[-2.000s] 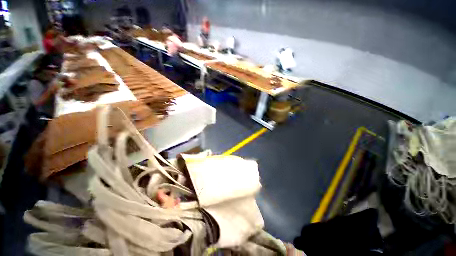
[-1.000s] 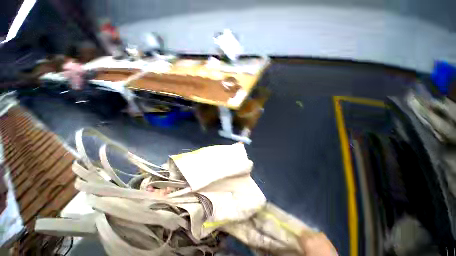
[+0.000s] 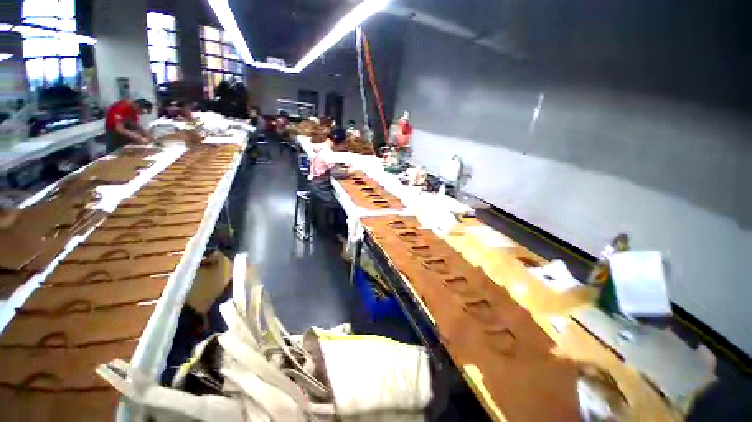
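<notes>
A bundle of beige tote bags (image 3: 375,375) is at the bottom centre of the head view, close in front of me. Its long beige straps (image 3: 251,354) stand up and fan out to the left. Yellow edging shows along the top of the folded bag body. Neither of my hands can be made out; the bundle and the lower picture edge cover the place where they were seen before.
Long tables with overlapping brown bag panels stand on the left (image 3: 124,268) and right (image 3: 462,305). A dark aisle (image 3: 276,198) runs between them. A seated person in pink (image 3: 323,161) is at the right table; a person in red (image 3: 124,122) is at the far left.
The view has swung and moved up to the two long tables, with the aisle now ahead. The beige bundle stays in front of me but sits lower. The hand parts seen earlier no longer show.
</notes>
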